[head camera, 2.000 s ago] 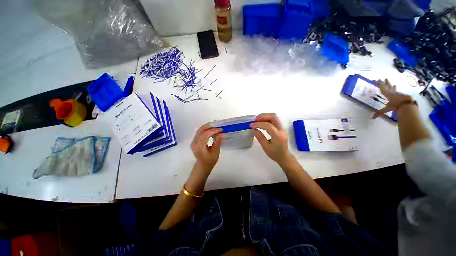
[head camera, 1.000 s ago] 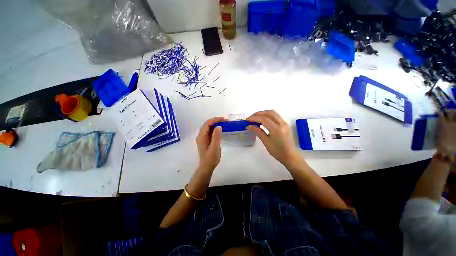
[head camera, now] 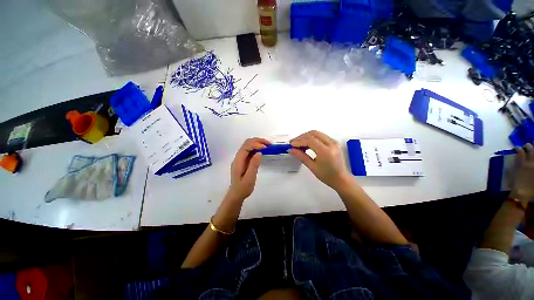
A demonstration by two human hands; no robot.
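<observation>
A retail box (head camera: 282, 163) is between my hands at the centre, its blue top end towards me and its white face mostly hidden under it. My left hand (head camera: 247, 164) pinches the left end of the blue edge. My right hand (head camera: 319, 155) pinches the right end. A small clear piece seems to show just behind the blue edge, too faint to tell fully. Another cable box (head camera: 389, 157) lies flat to the right, cable picture up. Finished boxes (head camera: 167, 140) lean in a fanned stack at left.
A blue-edged box (head camera: 448, 117) lies farther right; another person's hand (head camera: 523, 173) holds a box at the right edge. Behind are slivers (head camera: 202, 73), a phone (head camera: 248, 48), an amber bottle (head camera: 267, 22) and a clear heap (head camera: 328, 61). A grey-white cloth (head camera: 91, 177) lies left.
My hands stay on the box; its blue edge now looks thinner than a second ago. The other person's hand has moved from the box at right to another at the far right edge.
</observation>
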